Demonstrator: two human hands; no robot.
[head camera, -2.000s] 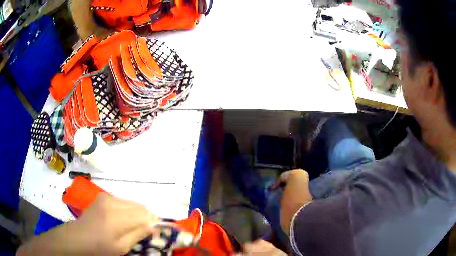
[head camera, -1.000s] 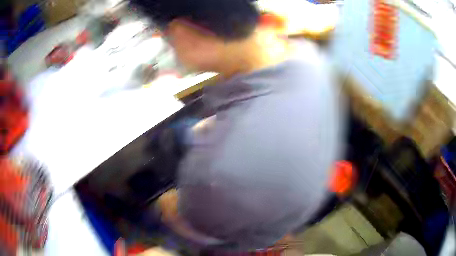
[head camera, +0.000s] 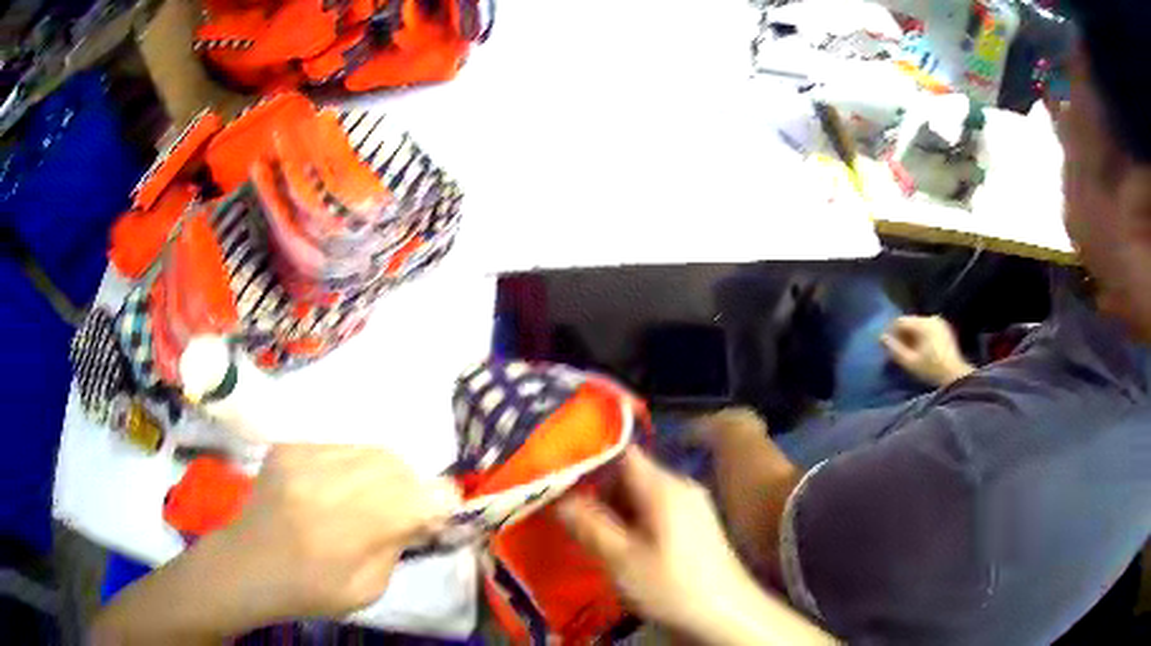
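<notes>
An orange pouch with navy-and-cream print (head camera: 555, 442) is held at the lower middle, over the table's front edge. Its opening shows orange inside with a pale rim, and an orange part with a dark band hangs below. My left hand (head camera: 335, 524) grips its left end, fingertips closed on the printed edge. My right hand (head camera: 663, 536) holds its right side, thumb and fingers on the edge. Both hands are slightly blurred. I cannot tell whether either hand also holds a tool.
Stacked orange and printed pieces (head camera: 303, 215) stand on the white table (head camera: 631, 152) at left, beside a white thread cone (head camera: 207, 369). An orange heap (head camera: 341, 44) lies at the back. A person in a grey shirt (head camera: 972, 492) sits close on the right.
The view swung right to the person, then back to the table. The pouch, low in the frame before, is now higher and its opening shows. The right hand has come further into view.
</notes>
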